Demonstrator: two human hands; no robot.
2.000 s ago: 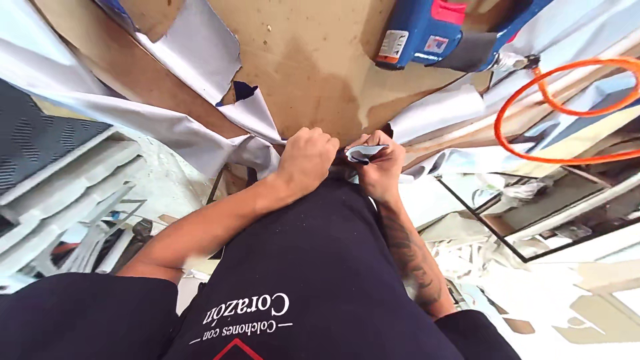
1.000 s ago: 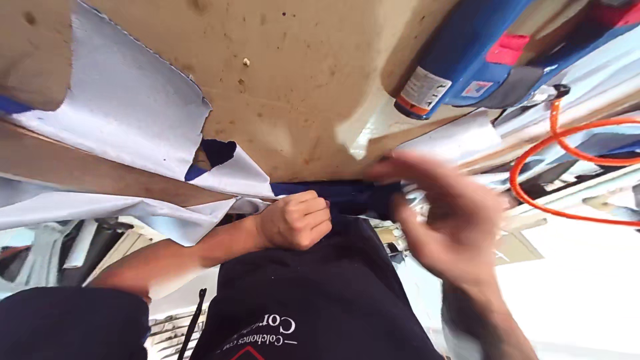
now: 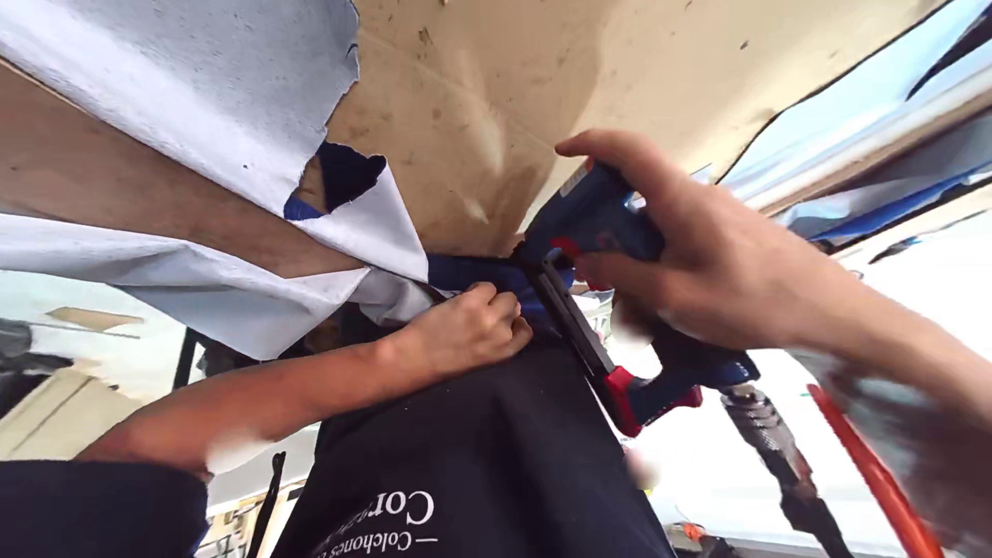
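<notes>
My left hand (image 3: pixel 473 329) is closed on the edge of dark blue fabric (image 3: pixel 488 273) at the near side of a brown board (image 3: pixel 480 93). Just right of it, my right hand (image 3: pixel 690 248) grips a blue pneumatic staple gun (image 3: pixel 597 209), its nose at the blue fabric by the board's edge. The tool's black magazine (image 3: pixel 570 310) with a red end slants down towards my dark apron. White fabric (image 3: pixel 256 93) with a torn edge lies over the left of the board, and a folded piece reaches close to my left hand.
An orange air hose (image 3: pixel 876 473) hangs at the lower right, near the metal hose coupling (image 3: pixel 748 403) on the tool. A wooden rail (image 3: pixel 155 186) runs along the left between strips of white fabric. More white and blue fabric lies at the upper right.
My right hand has taken hold of the staple gun, which lay on the board at the upper right, and brought it to the near edge. My left hand stays closed at the fabric edge.
</notes>
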